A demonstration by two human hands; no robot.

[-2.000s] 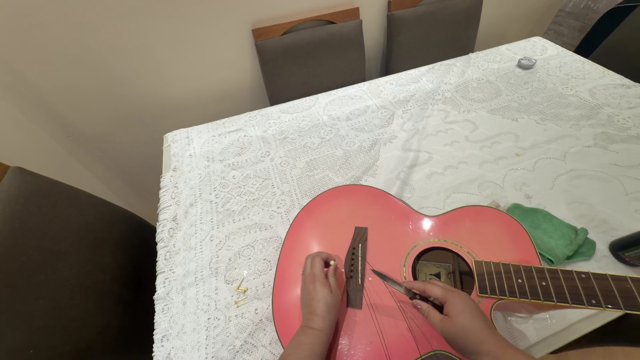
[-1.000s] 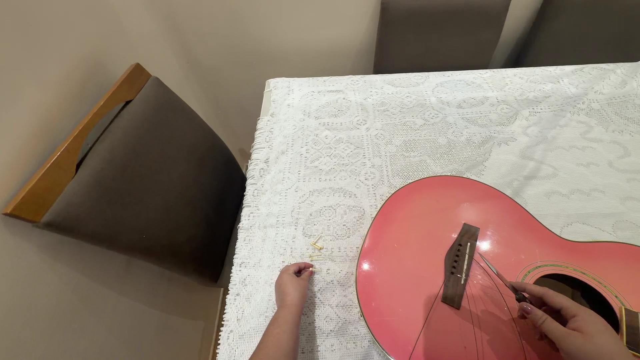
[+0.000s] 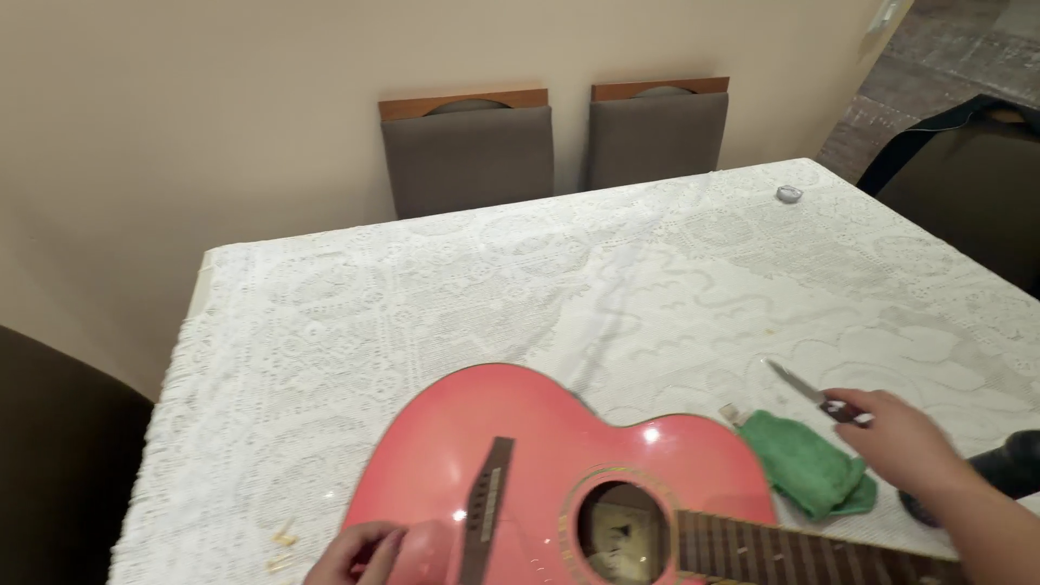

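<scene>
A pink acoustic guitar (image 3: 536, 439) lies face up on the lace tablecloth, its neck (image 3: 772, 544) pointing right. My left hand (image 3: 361, 552) is at the lower left of its body, left of the dark wooden bridge (image 3: 487, 504), fingers bent; whether it holds something small cannot be told. My right hand (image 3: 894, 431) grips the dark handle of a small knife (image 3: 795, 380), blade pointing up and left above the tablecloth, beyond a crumpled green cloth (image 3: 804, 463). Small yellowish pieces (image 3: 283, 540) lie left of the guitar.
The white lace tablecloth (image 3: 487, 284) covers the table. A small clear object (image 3: 789, 194) sits near the far right corner. A dark object (image 3: 1007, 467) is beside my right forearm. Padded chairs (image 3: 471, 154) stand along the far side, with others at left and right.
My right hand has moved the knife from near the bridge to beyond the green cloth. My left hand has come back from beside the yellowish pieces to the guitar body. The view has swung right.
</scene>
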